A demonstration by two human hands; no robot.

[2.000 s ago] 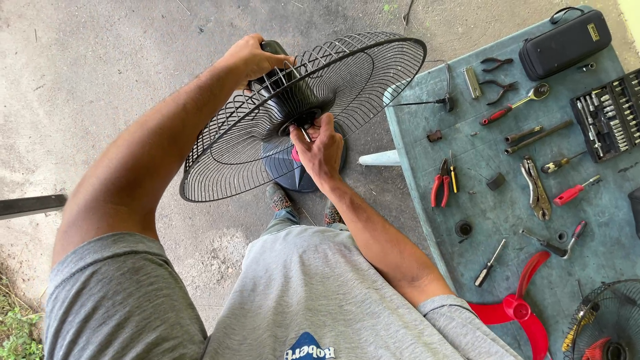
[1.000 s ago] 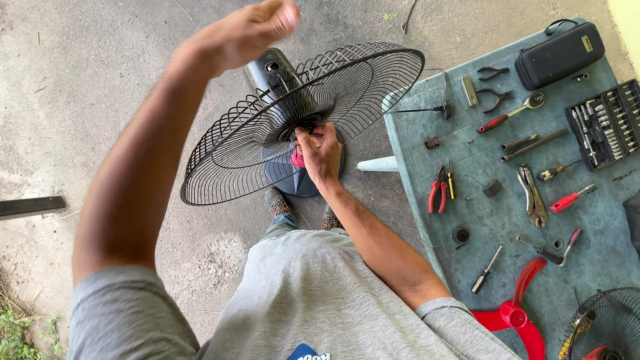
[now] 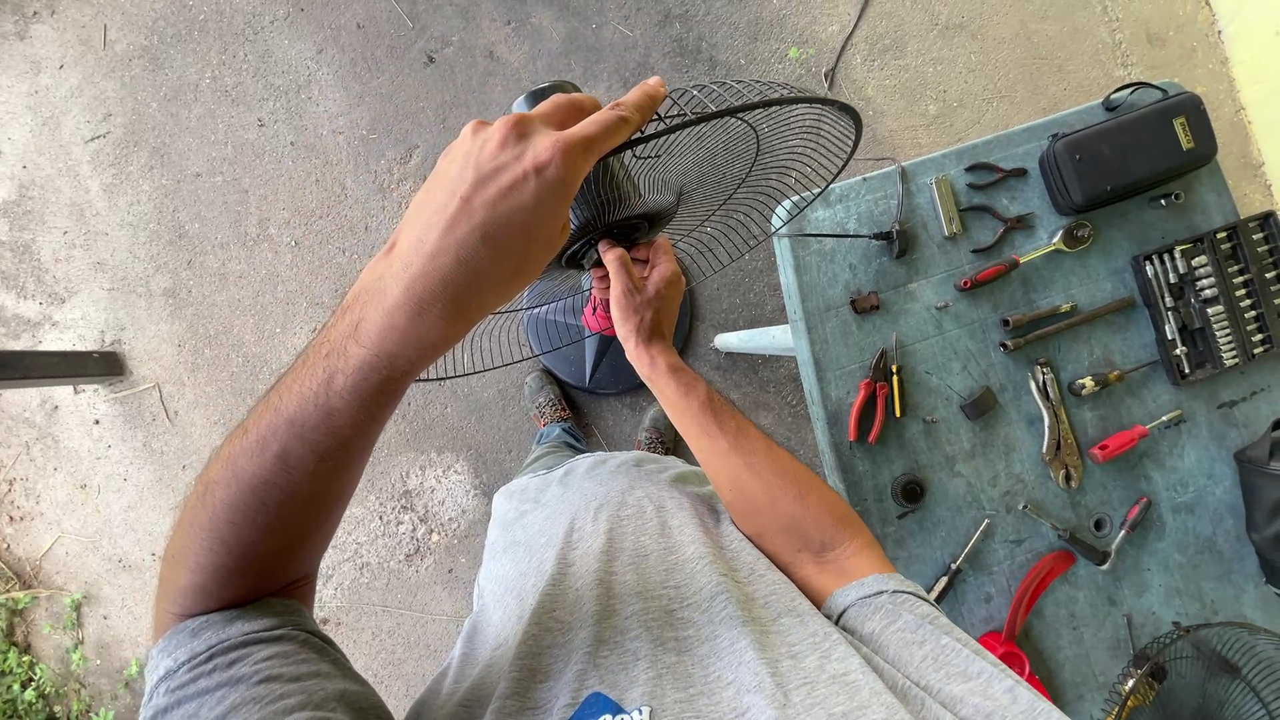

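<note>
A pedestal fan with a black wire rear guard [image 3: 780, 150] stands on the ground in front of me, its dark round base [image 3: 600, 370] near my feet. My left hand [image 3: 500, 190] is raised over the guard's near left side, fingers extended; whether it touches the wire is unclear. At the hub in the middle of the guard, my right hand [image 3: 645, 300] has its thumb and fingers pinched on a small dark part, mostly hidden by the fingers. Behind the guard, the top of the black motor housing [image 3: 548, 92] shows.
On the right, a green table [image 3: 985, 430] bears red-handled pliers [image 3: 870, 400], locking pliers [image 3: 1055, 425], a socket set [image 3: 1210, 295], a ratchet [image 3: 1030, 255], a black case [image 3: 1130, 150], screwdrivers, a red fan blade [image 3: 1035, 595] and another wire guard [image 3: 1205, 670]. A metal bar [image 3: 60, 368] lies at left.
My left hand was on the motor housing, lifted clear of it, and has now come down over the guard's left side. My right hand has stayed at the hub.
</note>
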